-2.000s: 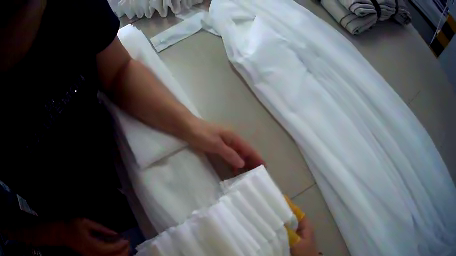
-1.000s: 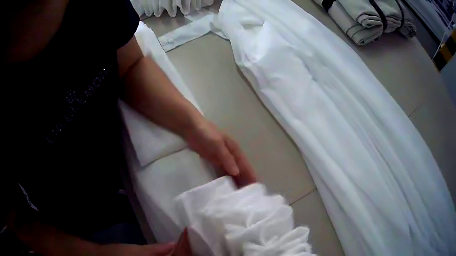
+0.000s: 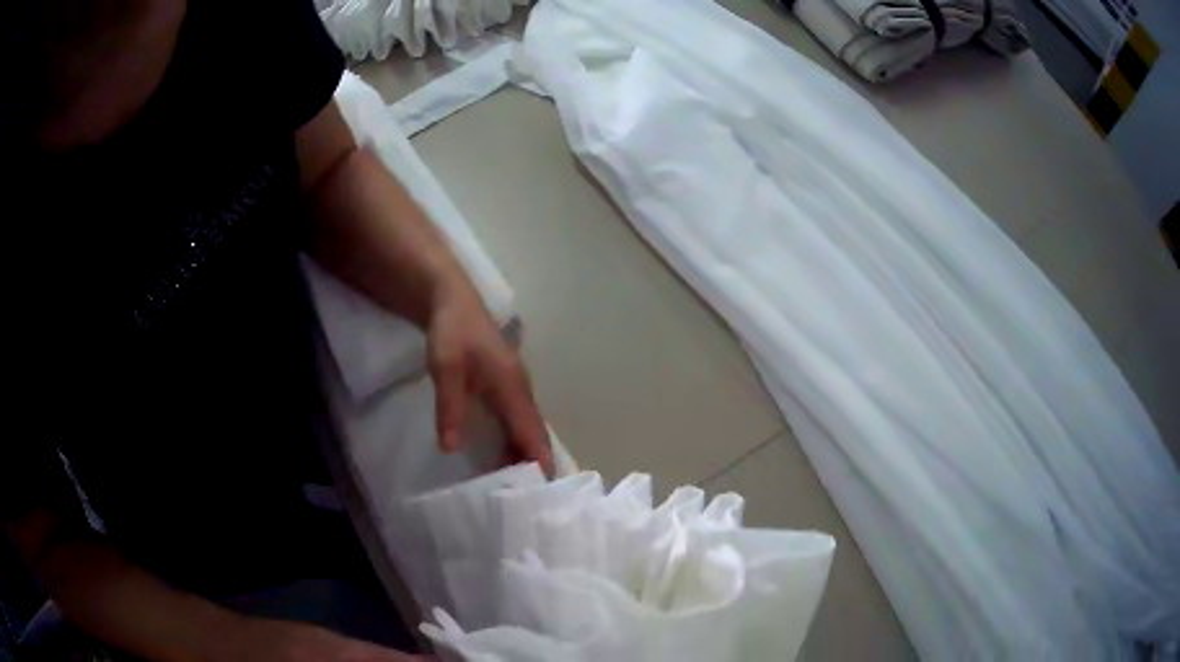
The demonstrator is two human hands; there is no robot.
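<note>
The pleated heading of a white sheer curtain stands up in ruffled folds at the bottom centre. The sheer curtain panel lies in a flat layered strip from it towards the upper left. Another person's hand rests on the panel, fingertips at the heading's rear edge. That person's other forearm reaches along the bottom edge, its hand hidden or cut off. Neither of my own hands shows.
A long waiting sheer curtain runs across the beige table. A curtain tieback and ruffled white cloth lie at the back. Strapped grey-beige bundles are at the far right. A person in a dark shirt leans in from the left.
The heading has turned and opened into upright, fanned folds. The other person's hand has moved left and back onto the panel. The yellow-covered fingers seen earliest at the heading's right end are out of view.
</note>
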